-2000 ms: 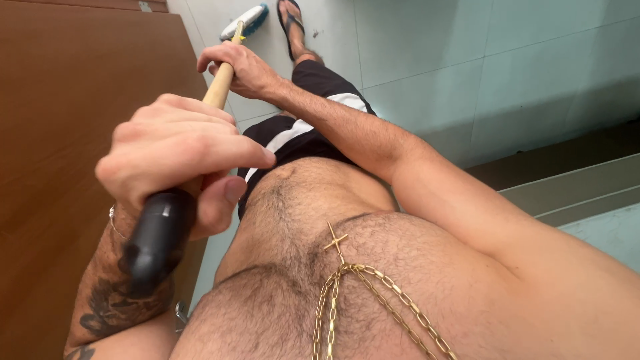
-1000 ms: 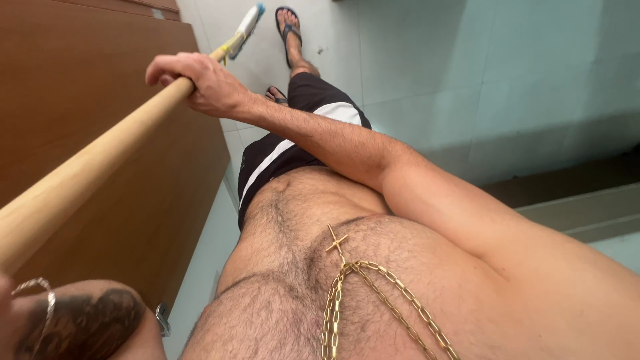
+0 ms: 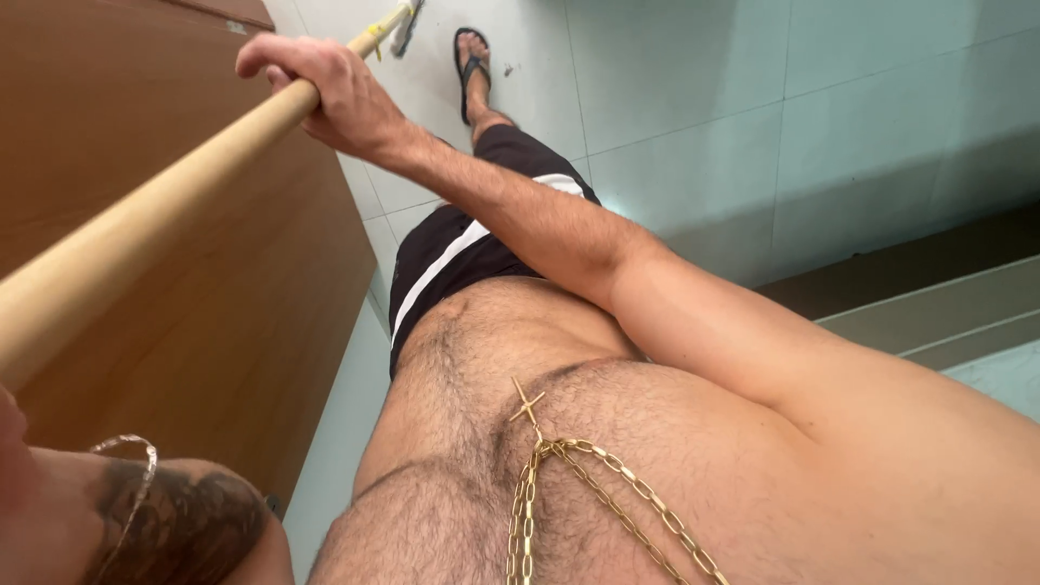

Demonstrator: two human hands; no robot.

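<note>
My right hand [image 3: 345, 101] is wrapped around the pale wooden handle [image 3: 154, 199] of a broom or long-handled brush, upper left in the head view. The handle slants from the left edge up to a white and dark brush head [image 3: 405, 31] at the top edge, with yellow material near the joint. Only a blurred part of my left hand [image 3: 10, 455] shows at the left edge, just below the handle; its fingers and any hold on the handle are hidden. A chain bracelet [image 3: 146, 471] circles that wrist, above a tattooed forearm.
A brown wooden panel or door [image 3: 203, 301] stands on the left, behind the handle. Pale tiles [image 3: 674, 89] cover the floor, with a small dark bit of debris [image 3: 509, 70] beside my sandalled foot [image 3: 473, 73]. A ledge or step edge [image 3: 959, 313] lies at right.
My left hand, seen around the black-capped handle end two seconds ago, is now mostly outside the view at left. The brush head has shifted to the top edge. My right hand keeps its hold.
</note>
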